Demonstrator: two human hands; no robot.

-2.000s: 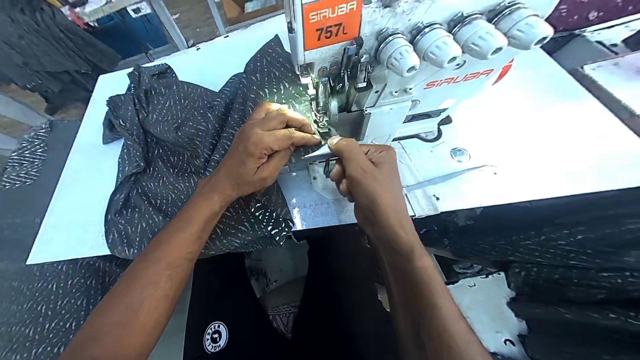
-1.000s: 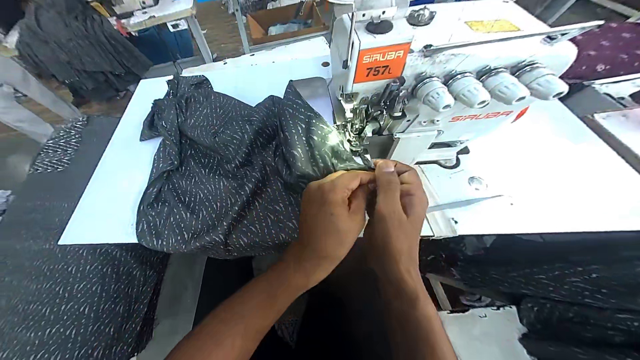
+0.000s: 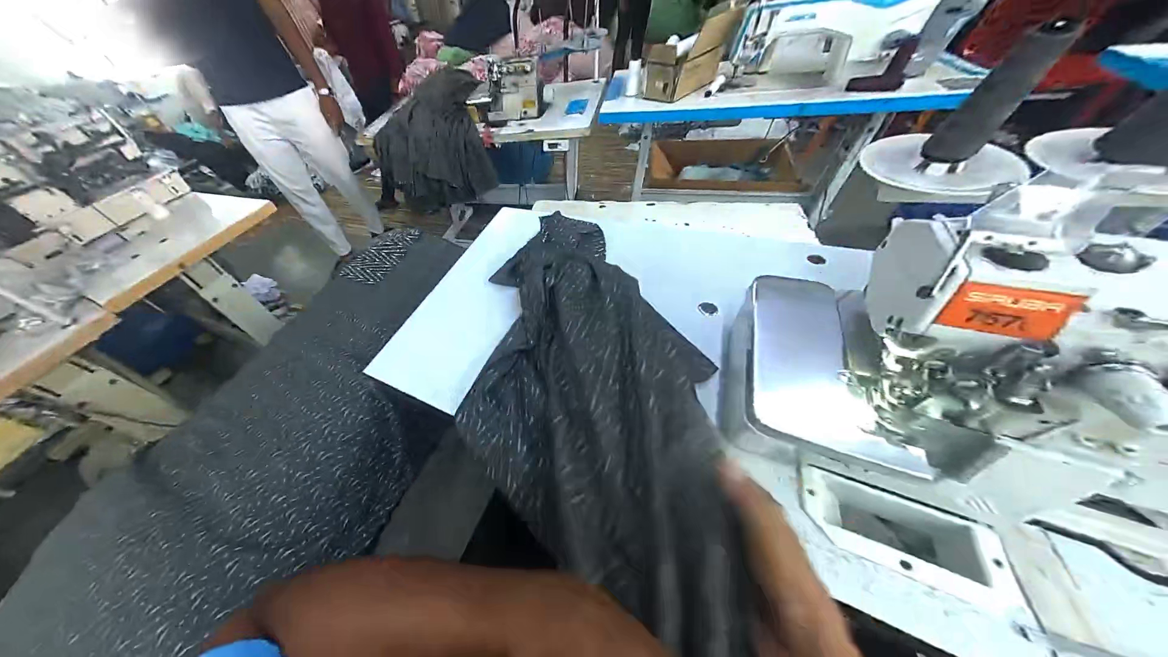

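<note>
A dark grey fabric piece with pale flecks (image 3: 593,365) stretches from the white table down toward me, off the needle area. My right hand (image 3: 785,566), blurred, is at the cloth's right edge near the table's front; whether its fingers grip the cloth is unclear. My left forearm crosses the bottom of the view, and the left hand itself cannot be made out. To the right stands the Siruba overlock sewing machine (image 3: 1013,310), its metal cloth plate (image 3: 803,365) bare of fabric.
More flecked cloth (image 3: 265,474) hangs at the left of the table (image 3: 438,319). Thread cones on white discs (image 3: 944,164) stand behind the machine. A person in white trousers (image 3: 292,137) stands at the back left. Other sewing tables (image 3: 210,228) lie left and behind.
The fabric has left the needle area, where both hands held it, and now lies left of the machine and toward me. The view has swung left and up.
</note>
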